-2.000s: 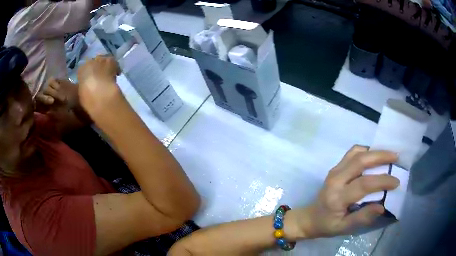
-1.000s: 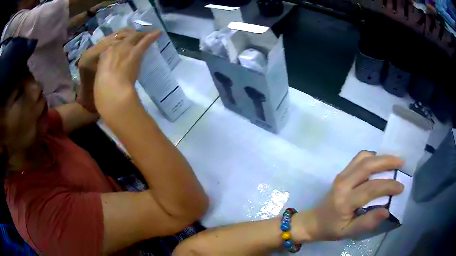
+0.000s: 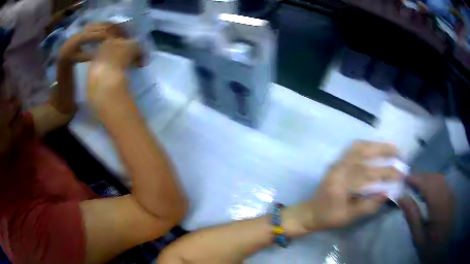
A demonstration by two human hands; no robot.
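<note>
A retail carton stands at the right with its white top flap (image 3: 399,124) raised. A white-topped block (image 3: 389,180) shows in its mouth between the fingers. My left hand (image 3: 342,191), with a beaded bracelet at the wrist, has its fingers and thumb closed around this block or the carton's mouth; which one is blurred. My right hand (image 3: 433,206) is dark and blurred near the right edge, its fingers close beside the block. Whether it grips anything cannot be told. The carton's lower part is hidden by the hands.
Open cartons with pictured fronts (image 3: 234,90) stand behind on the white tabletop (image 3: 227,160). A neighbouring worker's bent arm (image 3: 136,154) reaches over the left side. A dark green strip (image 3: 304,51) runs behind, with dark cups (image 3: 381,75) on a white sheet beyond it.
My right hand has come into view at the right, beside the block. My left hand stays at the carton. The view has shifted and blurred, and the neighbour's hands have moved.
</note>
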